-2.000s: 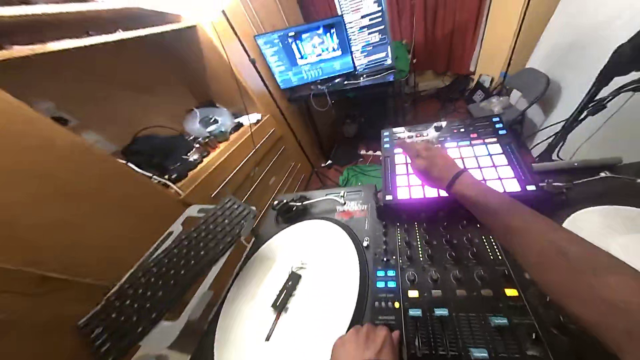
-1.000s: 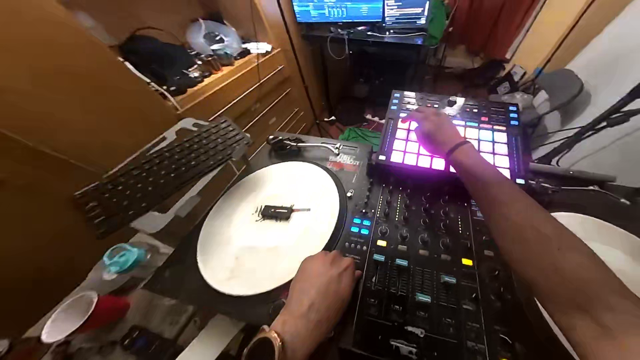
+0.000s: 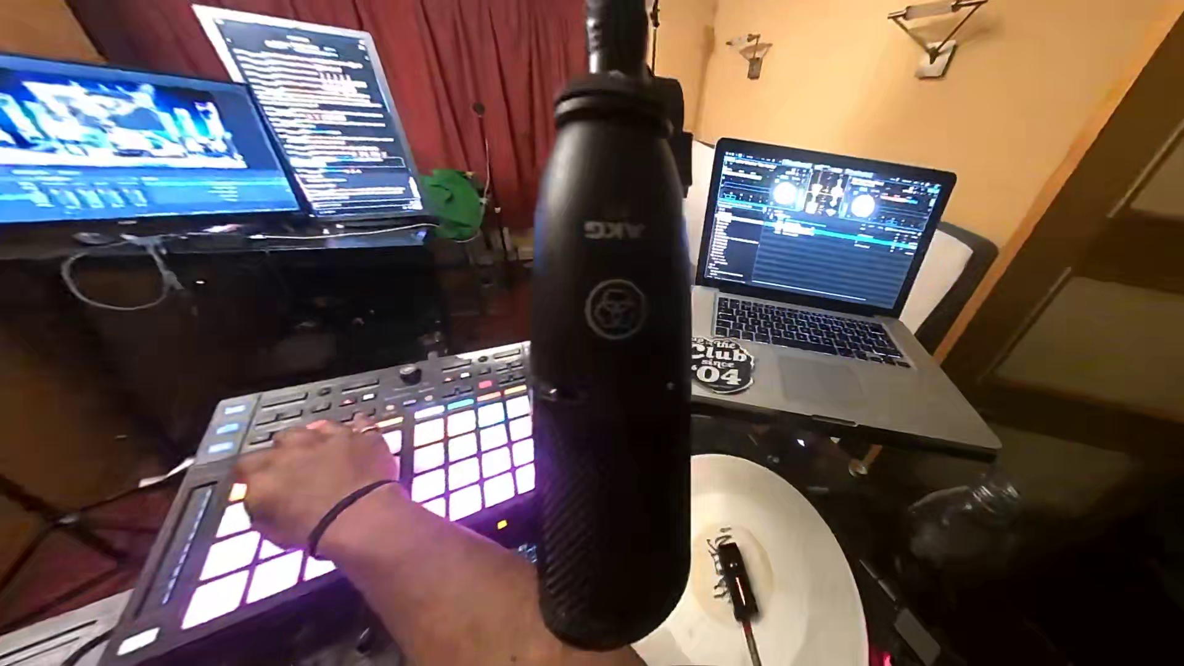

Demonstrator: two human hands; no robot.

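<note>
My right hand, with a thin black band at the wrist, rests over the upper left part of a black pad controller whose square pads glow white and purple. Its fingertips lie at the top rows of pads and buttons; nothing is seen held, and how far the fingers are spread is unclear. My left hand is out of view. A white record on a turntable lies to the right, with a small black device at its middle. A black AKG microphone hangs close in front and hides part of the controller and record.
An open laptop with a round black sticker stands behind the record. Two lit monitors stand at the back left, with a white cable below. A clear plastic bottle is at the right.
The view has swung strongly to the right, bringing in the microphone and laptop. My left hand, earlier beside the mixer and turntable, is out of view. My right hand remains at the pad controller.
</note>
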